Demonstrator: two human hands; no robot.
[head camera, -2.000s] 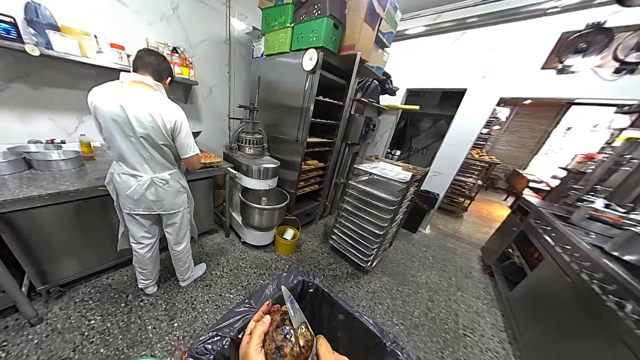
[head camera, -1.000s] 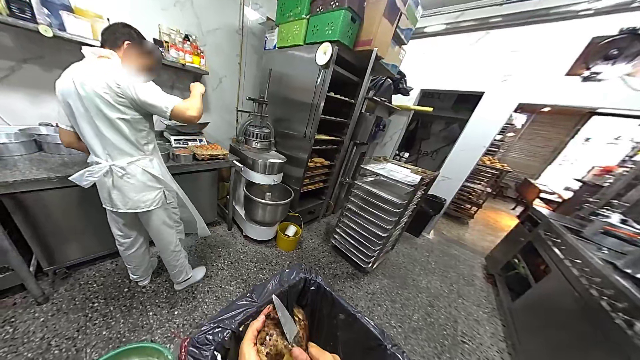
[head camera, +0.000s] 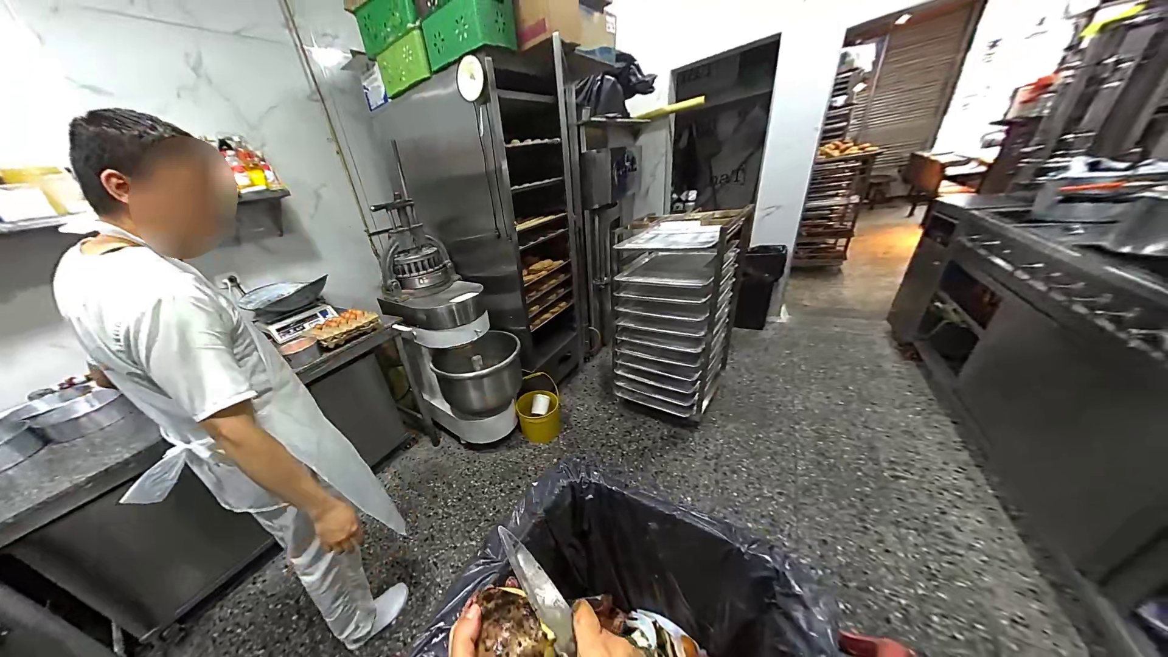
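At the bottom centre, my left hand (head camera: 465, 630) holds a brown, blotchy piece of food (head camera: 511, 625), perhaps a root vegetable, with a pale yellowish cut edge. My right hand (head camera: 598, 636) grips a knife (head camera: 540, 584), its blade lying against the right side of the piece and its tip pointing up and left. The knife's handle is hidden. Both hands are over a bin lined with a black plastic bag (head camera: 675, 538), in which scraps (head camera: 662, 630) show beside my right hand. The lower parts of both hands are cut off by the frame.
A co-worker in white (head camera: 182, 338) stands at left by a steel counter (head camera: 82, 493) with round pans. Beyond are an egg tray (head camera: 345, 327), a floor mixer (head camera: 479, 374), a yellow bucket (head camera: 538, 420), a tray rack (head camera: 671, 319) and an oven (head camera: 438, 137). A stove counter (head camera: 1049, 365) lines the right.
The co-worker has lowered a raised arm, turned toward the right and stands nearer. My hands stay over the bin with the knife and the brown piece.
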